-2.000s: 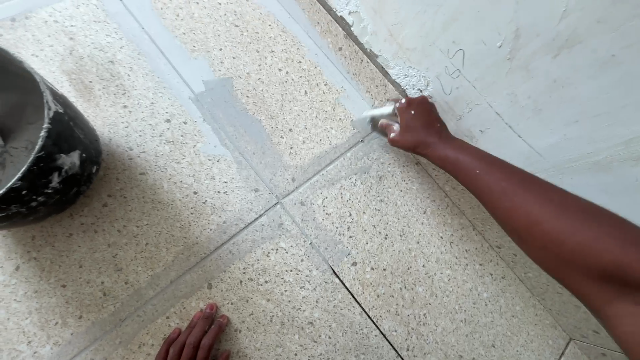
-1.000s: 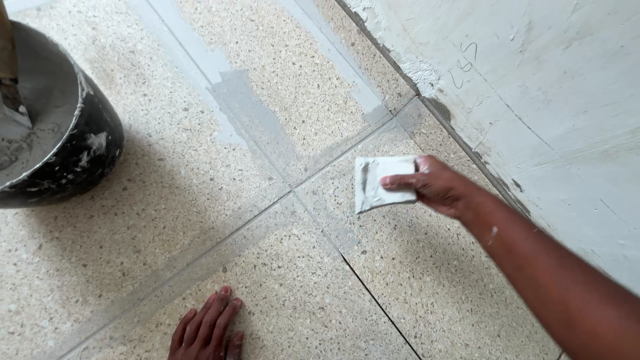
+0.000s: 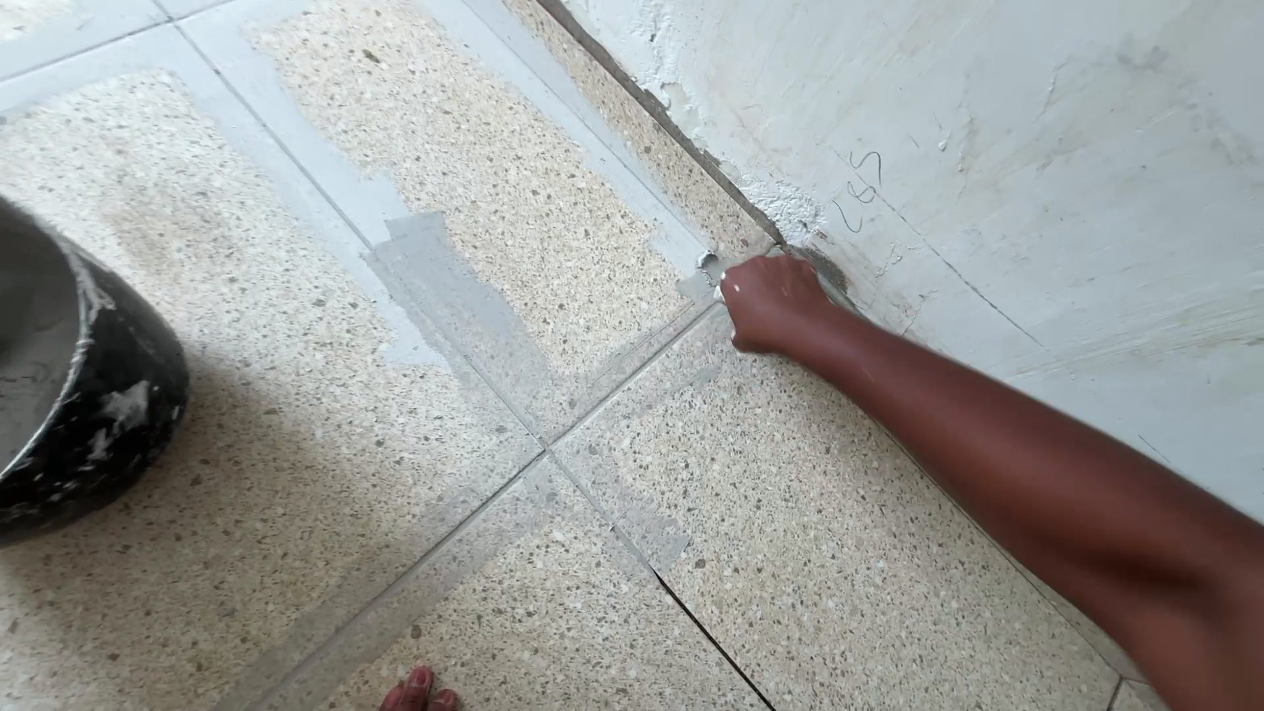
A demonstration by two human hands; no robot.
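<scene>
My right hand (image 3: 775,301) is closed around a flat scraper, mostly hidden by the fingers. A small edge of the scraper (image 3: 719,280) with grey paste shows at the joint between speckled floor tiles, close to the wall. Only the fingertips of my left hand (image 3: 420,691) show at the bottom edge, over a tile; whether they touch it is unclear. Grey grout (image 3: 459,286) is smeared in bands along the tile joints. One joint (image 3: 706,627) at the lower middle is a dark, open line.
A black bucket (image 3: 128,395) with grey paste inside and white splashes outside stands at the left edge. The plastered wall (image 3: 1066,197) with pencil marks rises at the upper right, with a rough gap along its foot.
A second ago my right hand held the scraper, its flat face visible, over the tile right of the joint crossing; it has moved up toward the wall. Less of my left hand shows.
</scene>
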